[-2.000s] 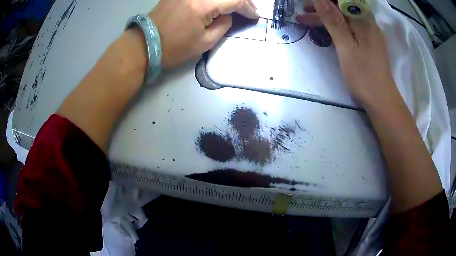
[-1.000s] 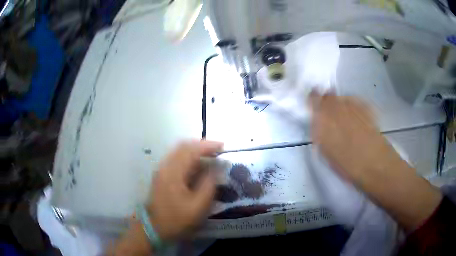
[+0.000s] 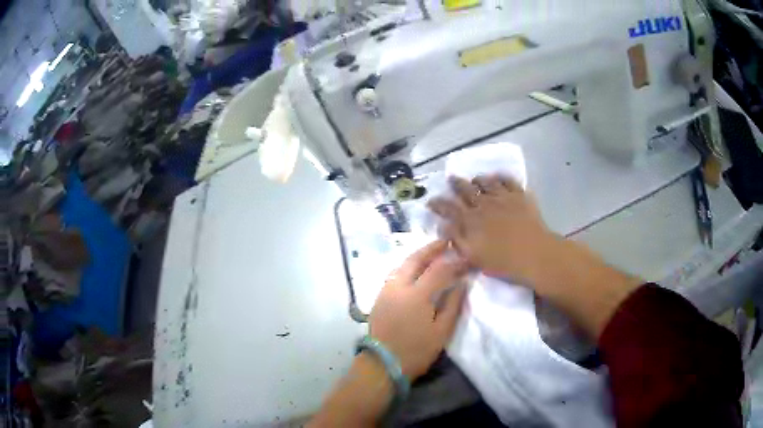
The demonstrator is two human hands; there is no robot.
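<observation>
A white garment piece (image 3: 495,336) lies on the machine bed right of the needle area and hangs over the front table edge. My right hand (image 3: 494,221) lies flat on it, fingers spread, just right of the presser foot (image 3: 393,217). My left hand (image 3: 418,309), with a green bangle at the wrist, has its fingertips at the cloth's near edge, touching the right hand. Whether its fingers pinch the cloth is hard to tell. The needle is too small and glared to make out.
The white sewing machine head (image 3: 502,75) spans the back. Dark snips or tweezers (image 3: 703,207) lie at the right. A pale cloth or glove-like item (image 3: 279,146) hangs left of the head. Fabric heaps (image 3: 84,125) and blue cloth (image 3: 88,259) are at the far left.
The view has lifted and shows more of the machine. My left hand has moved from the front table area up to the cloth beside my right hand. The cloth now lies nearer the foot.
</observation>
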